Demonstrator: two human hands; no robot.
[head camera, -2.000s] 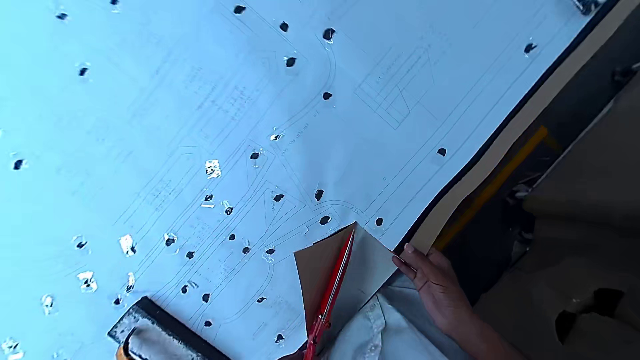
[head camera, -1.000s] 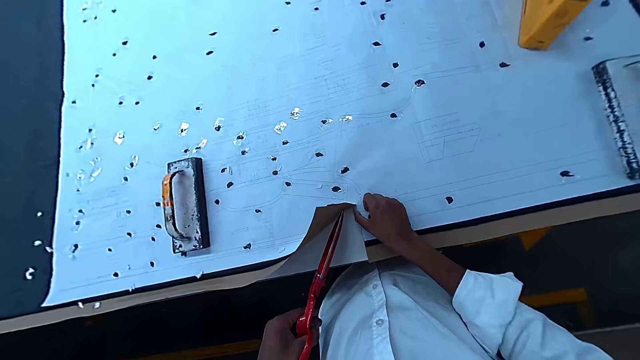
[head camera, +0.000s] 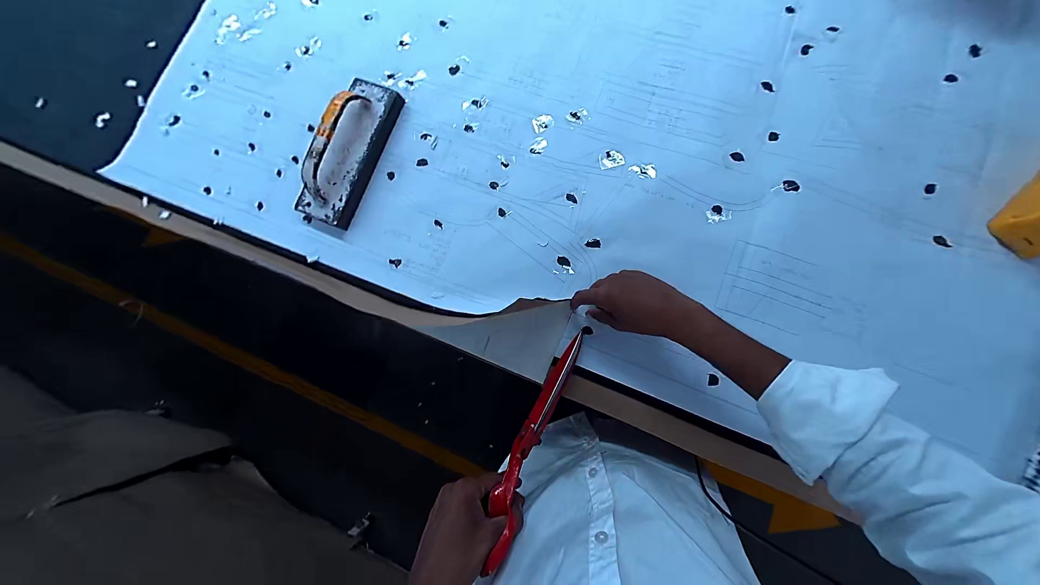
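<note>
A large pale sheet with faint drawn lines (head camera: 691, 268) and scattered dark holes lies on the table. My left hand (head camera: 465, 524), at the bottom, is shut on the handles of red-handled scissors (head camera: 532, 426). Their tips touch or nearly touch the sheet beside a dark hole, close to the table edge. Just above the tips, the fingers of my right hand (head camera: 642, 305) pinch the sheet's edge and a small white bit. To their left a grey flap of the sheet (head camera: 516, 345) droops over the table edge. Part of my left hand is cut off by the frame.
A worn block with an orange-marked handle (head camera: 349, 154) rests on the sheet at upper left. A yellow object (head camera: 1020, 219) is at the right edge. The brown table edge (head camera: 268, 260) runs diagonally above a dark floor with a yellow line (head camera: 325, 398). Brown fabric-like material (head camera: 146, 487) is at lower left.
The view has turned strongly. The flap beside the scissors stood raised with its brown side showing; now its grey side shows and it hangs down to the left. Both hands keep their holds.
</note>
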